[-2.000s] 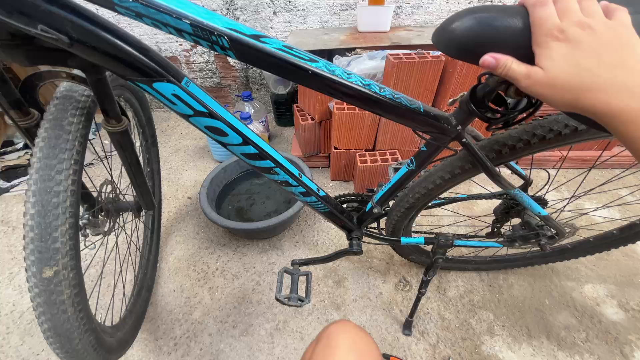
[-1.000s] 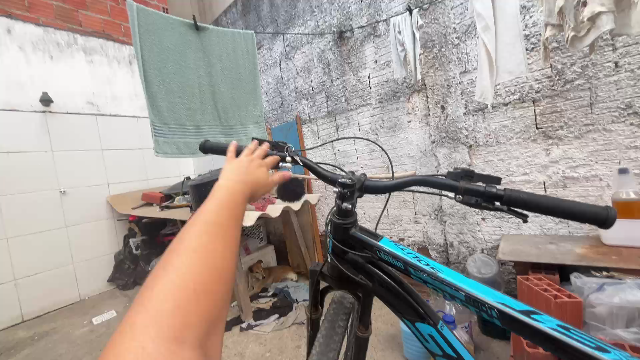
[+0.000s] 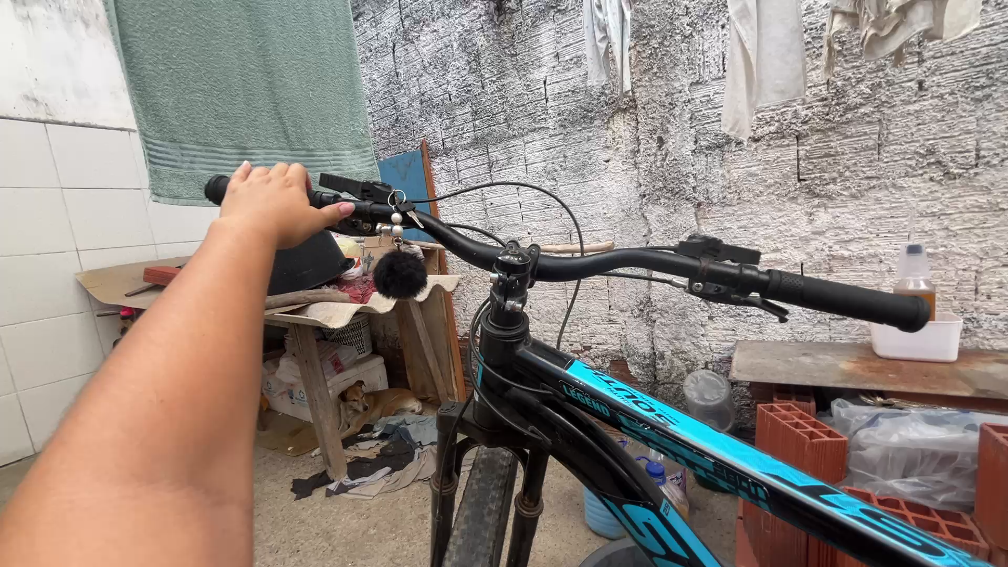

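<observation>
My left hand [image 3: 272, 203] rests over the left grip of a black bicycle handlebar [image 3: 465, 250], its thumb toward the brake lever clamp. The wrapped part of the fingers is hidden. Beside it, a key ring with keys [image 3: 408, 211], beads and a black pompom [image 3: 400, 274] hangs at the bar. The right rubber grip [image 3: 846, 301] has no hand on it. Below the stem [image 3: 513, 276], the black and blue bicycle frame [image 3: 669, 425] slopes toward the lower right, above the front tyre [image 3: 482, 508]. My right hand is out of view.
A green towel [image 3: 252, 94] hangs behind my left hand. A makeshift table [image 3: 319, 394] holds a black basin [image 3: 303, 268]; a dog [image 3: 382, 403] lies beneath, near rags [image 3: 394, 465]. Hollow red bricks [image 3: 795, 449] and a board [image 3: 835, 368] bearing a white container [image 3: 917, 337] stand right.
The view has swung from the bicycle's side to its handlebar. A hand was on the saddle at first. Since one second ago, my left hand has come down onto the left grip.
</observation>
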